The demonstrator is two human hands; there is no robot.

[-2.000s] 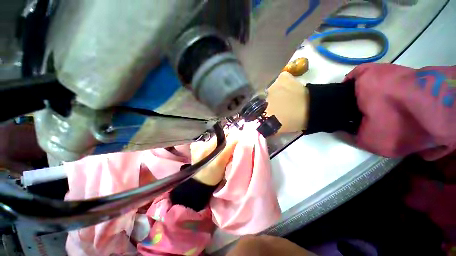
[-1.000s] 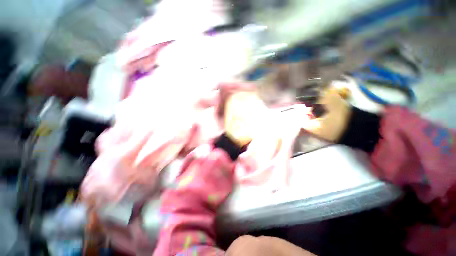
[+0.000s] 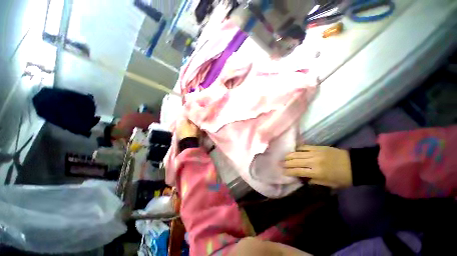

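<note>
The pink garment lies spread over the white machine table and hangs over its front edge, with a paler, rounded part at its near end. My right hand is at this near end, with its fingertips on the pale cloth at the edge. My left hand is at the garment's far left side, among pink folds; its fingers are mostly hidden. The sewing machine's needle area is blurred at the top, above the cloth.
Purple cloth shows between pink pieces behind the garment. A short orange-yellow handle and blue scissor loops lie at the top right. The table's front edge curves across the right. A clear plastic bag is at lower left.
The view has swung away from the machine head. My right hand has moved from the needle area down to the table's front edge. My left hand has moved left, and the garment is spread wider.
</note>
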